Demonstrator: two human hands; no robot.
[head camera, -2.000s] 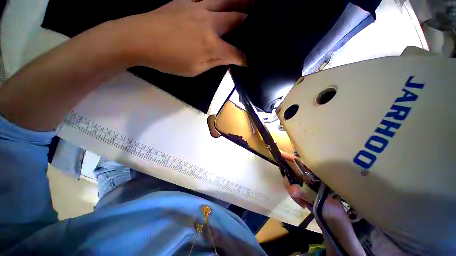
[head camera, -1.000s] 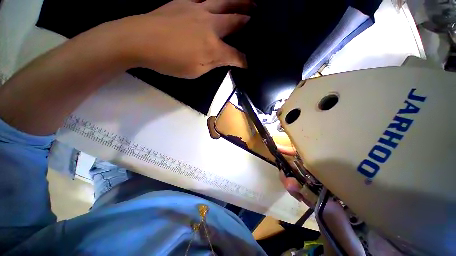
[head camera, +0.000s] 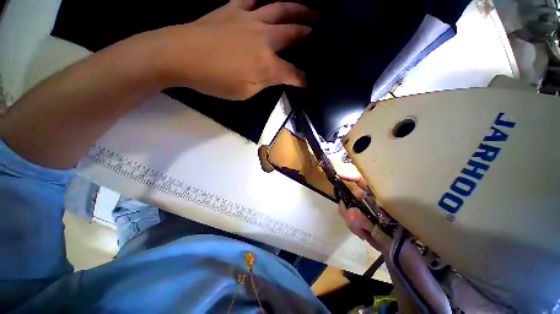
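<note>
The black fabric panel (head camera: 350, 43) lies across the table and runs under the lit end of the cream sewing machine head (head camera: 454, 165). My left hand (head camera: 245, 49) rests on the panel, fingers spread. My right hand (head camera: 359, 224), partly hidden behind the machine head, pinches a narrow black strip (head camera: 316, 147) that slants from the panel's edge over the tan bed plate (head camera: 295, 158). A pale grey-blue piece (head camera: 411, 55) shows at the panel's far right edge. The needle area is bright and partly hidden, so the needle cannot be made out.
A printed ruler scale (head camera: 184, 190) runs along the white table's front edge. A brown oval tab (head camera: 265, 158) sits beside the bed plate. A dark metal rod (head camera: 402, 270) crosses in front of my right forearm. Pale cloth and blurred metal parts are at upper right.
My right hand has shifted slightly up and left with the black strip. My left hand has stayed on the panel almost unmoved. The view has shifted slightly.
</note>
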